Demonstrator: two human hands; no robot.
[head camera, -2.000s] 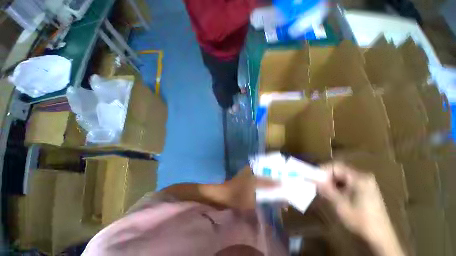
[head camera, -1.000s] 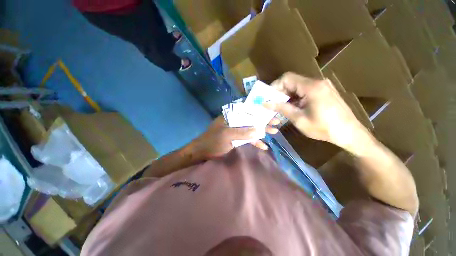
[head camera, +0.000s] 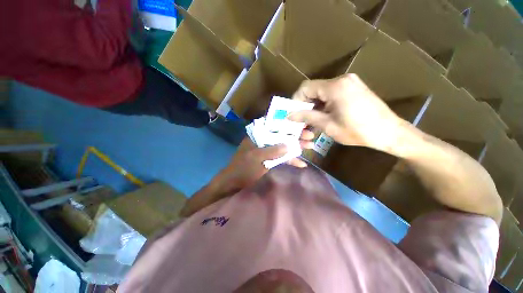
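Observation:
My left hand (head camera: 258, 160) holds a fanned stack of small white cards (head camera: 262, 136) in front of my chest. My right hand (head camera: 338, 111) pinches a white card with a blue-green patch (head camera: 281, 114) at the top of the stack; this card still overlaps the others. Another small white card with a green patch (head camera: 324, 144) lies inside an open brown carton just beyond my hands. Open cartons with their flaps up (head camera: 321, 40) stand in tight rows ahead and to the right.
A person in a red top (head camera: 69, 57) stands at the upper left. A box of clear plastic bags (head camera: 114, 240) is at the lower left, beside a green bench (head camera: 34, 229). A blue-and-white pack (head camera: 157, 14) lies at the top left.
The view has turned, and the person in red appears larger and nearer. Both hands stay together at the card stack. The right hand still pinches a card.

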